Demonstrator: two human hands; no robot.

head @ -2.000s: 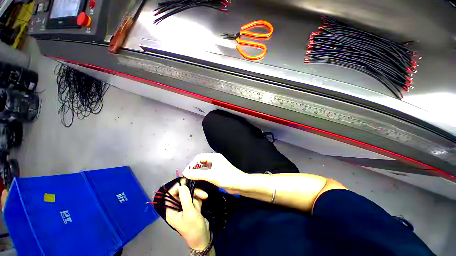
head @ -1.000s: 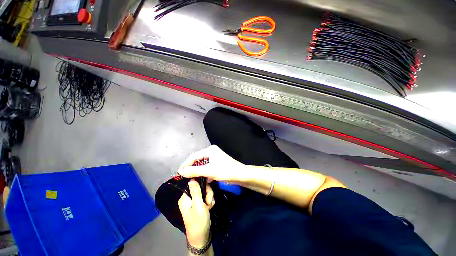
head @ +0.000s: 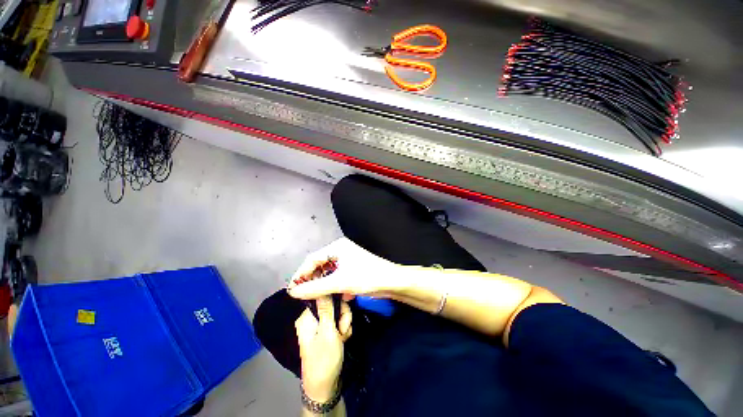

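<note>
My left hand (head: 323, 338), with a bracelet or watch at the wrist, is in the lower middle, its fingers closed around short black cables (head: 336, 305) that hang against my dark clothing. My right hand (head: 346, 269) comes in from the right, just above and touching the left at the fingertips. Red core ends (head: 330, 265) show inside its curled fingers, and a little red shows at its fingertips. The exact pinch point and most of the cables are hidden by the hands.
On the steel table (head: 481, 102) lie orange-handled scissors (head: 414, 59), a wide row of red-ended black cables (head: 595, 81) and a smaller bunch (head: 305, 8). A brown-handled tool (head: 197, 53) lies beside the control panel (head: 155, 41). A blue crate (head: 130, 342) and black cable coils (head: 134, 151) are on the floor.
The cable ends fanned out beyond my left hand two seconds ago are now covered as my right hand has come over them. Since one second ago the hands have barely moved.
</note>
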